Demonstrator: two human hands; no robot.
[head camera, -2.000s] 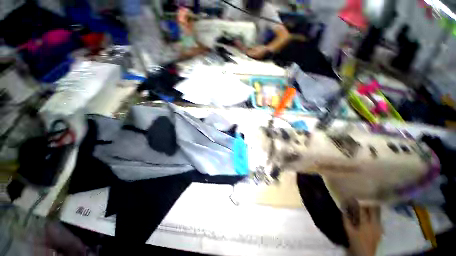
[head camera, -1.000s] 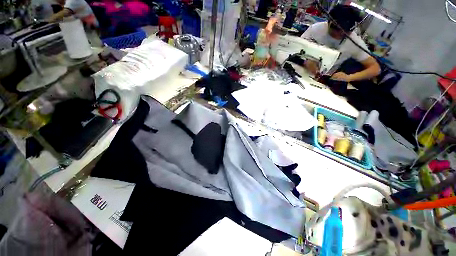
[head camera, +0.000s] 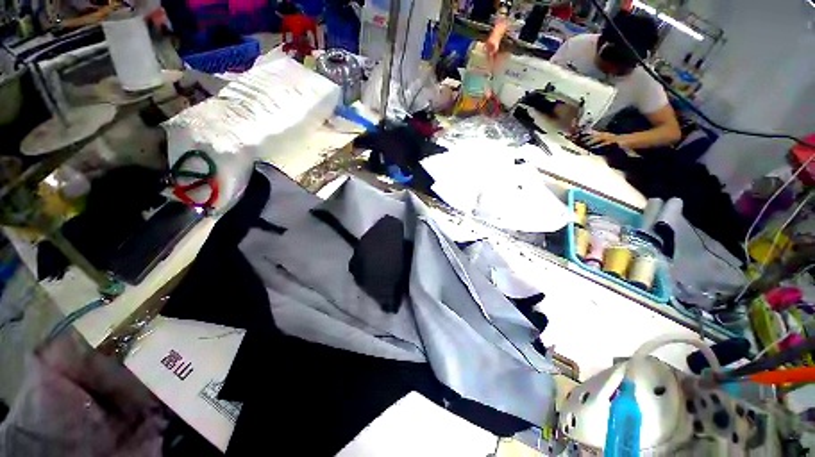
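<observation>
Neither of my hands is in view. The grey garment panel (head camera: 357, 303) lies wrong side up and rumpled on the machine table, with a black pocket piece (head camera: 382, 259) on it. The black fabric panel (head camera: 308, 393) spreads under and in front of the grey cloth. The sewing machine head (head camera: 661, 393) is at the lower right, cut off by the edge. The blue lamp (head camera: 624, 424) stands at its left end, near the grey panel's right edge. The needle area is too small and cut off to tell.
Red and green-black scissors (head camera: 195, 181) lie at the left by a white stack (head camera: 255, 107). A blue basket (head camera: 663, 284) of thread spools stands behind the machine. A person (head camera: 617, 89) works at another machine behind. A blurred greyish-brown cloth (head camera: 76, 402) shows at the lower left.
My right hand, seen under the machine arm two seconds ago, is out of view. The view has swung left, then shifted slightly. The cloth looks essentially unmoved.
</observation>
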